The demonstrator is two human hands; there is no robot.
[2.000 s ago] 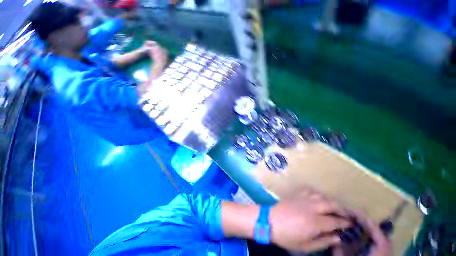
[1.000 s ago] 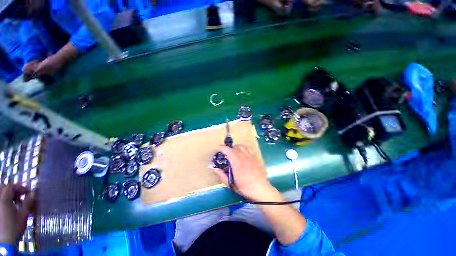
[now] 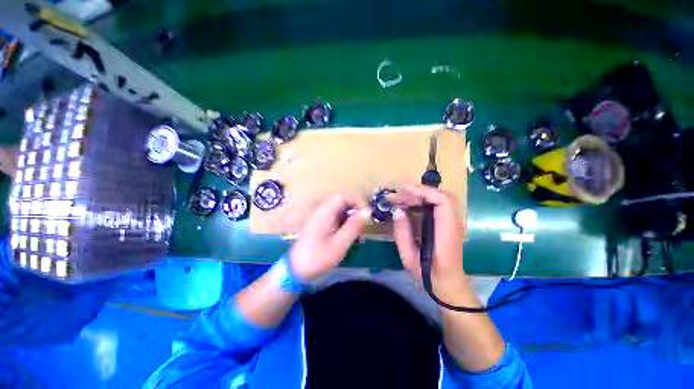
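Observation:
My left hand (image 3: 323, 239), with a blue strap at the wrist, is over the front edge of the tan mat (image 3: 350, 156). Its thumb and index finger pinch a tiny pale component (image 3: 361, 215), partly hidden by the fingertips. My right hand (image 3: 441, 232) holds a dark round housing (image 3: 382, 204) at its fingertips, close beside the left fingertips. The same hand also holds the soldering iron (image 3: 428, 228), its metal shaft pointing away from me over the mat and its cable trailing right.
More round housings (image 3: 237, 203) are grouped left of the mat, others (image 3: 502, 172) right. A silvery spool (image 3: 163, 144) and stacked trays (image 3: 129, 205) stand left. A tip cleaner (image 3: 593, 170), a white disc with cable (image 3: 525, 219) and black equipment are right. A pale post slants at upper left.
The view has turned and levelled over the mat. My left hand, out of the mat area one second ago, is now beside the housing. My right hand still holds the iron and housing.

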